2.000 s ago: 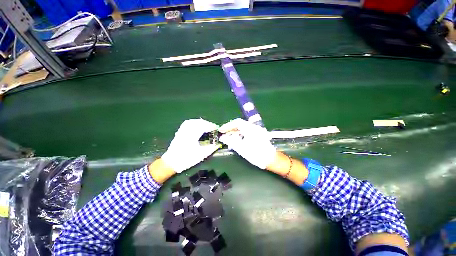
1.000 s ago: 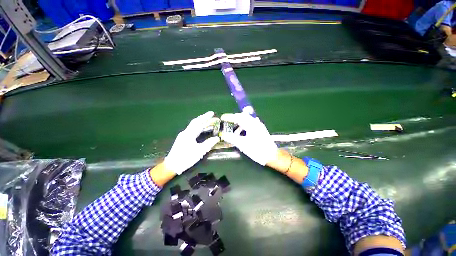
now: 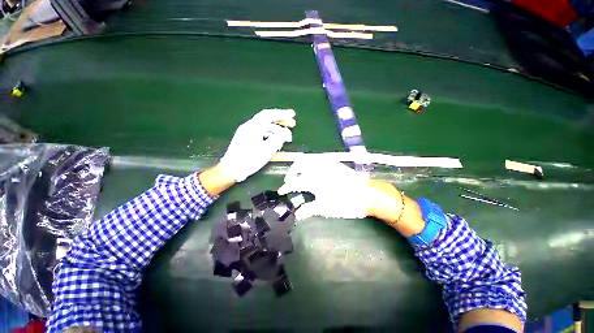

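My left hand (image 3: 258, 144), in a white glove, is raised over the near edge of the bright green belt, fingers curled inward. A small dark spot shows between its fingers; I cannot tell whether it holds anything. My right hand (image 3: 332, 190), also white-gloved, is low, with its fingertips at the upper right edge of the pile of black squares (image 3: 264, 237). Whether it grips a square is unclear. One circuit board unit (image 3: 417, 101) lies on the belt to the right; another small one (image 3: 18, 89) lies at the far left.
A white strip (image 3: 417, 160) lies beyond my right hand, and a purple strip (image 3: 335, 88) crosses the belt to cream strips (image 3: 361, 27). Tweezers (image 3: 488, 199) and a short cream piece (image 3: 521, 168) lie right. A clear bag (image 3: 49, 221) is left, a dark tray (image 3: 540, 45) far right.
My hands have parted; the right has come down to the pile. The board between them no longer shows there. Two units now show on the belt. The view has tilted down.
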